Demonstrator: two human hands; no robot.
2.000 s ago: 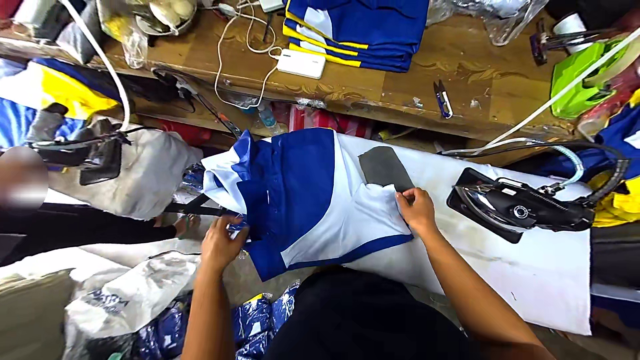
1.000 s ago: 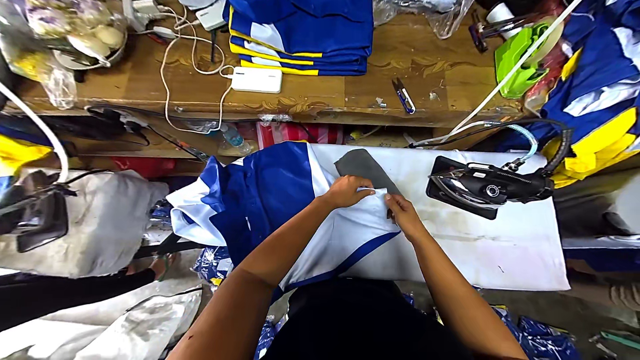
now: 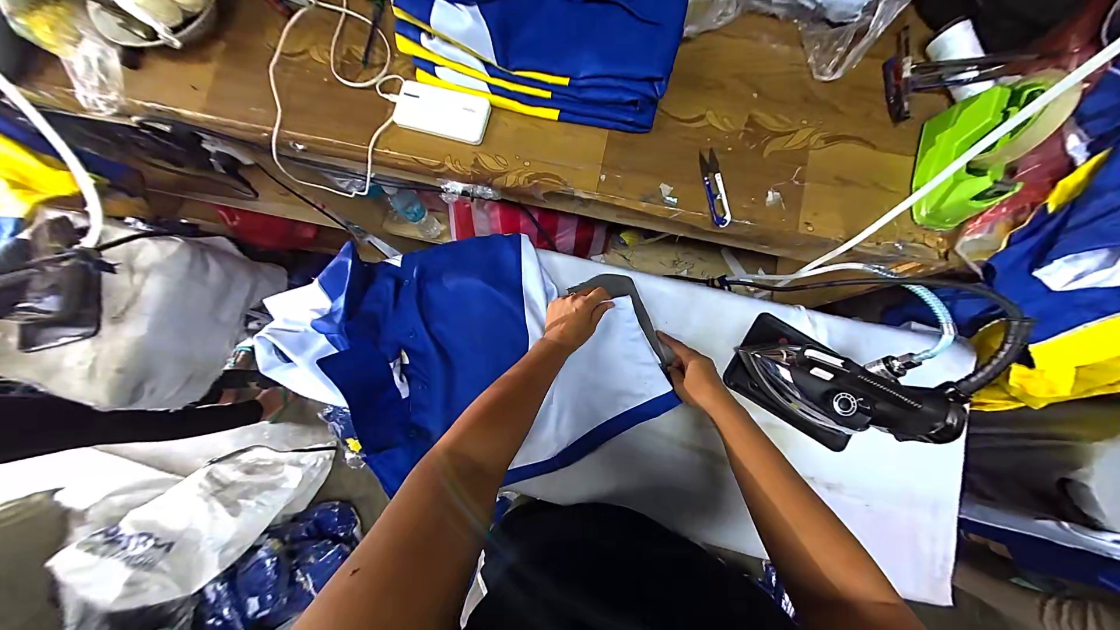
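A blue and white shirt lies over the left part of a white-covered ironing board. Its white part is spread flat over a dark grey flat piece, whose edge shows along the top and right. My left hand rests with bent fingers at the upper edge of the white cloth; whether it pinches the cloth is hard to tell. With thumb and fingers my right hand grips the right edge of the cloth and the grey piece. A black steam iron stands on a dark rest to the right.
Behind the board runs a wooden table with folded blue garments, a white power bank, thread snips and a green plastic holder. The iron's hose and cord trail at right. Another person's leg shows at left.
My left hand has moved from the shirt's left side to the upper edge of its white part. The white cloth, bunched before, now lies flatter over the grey piece.
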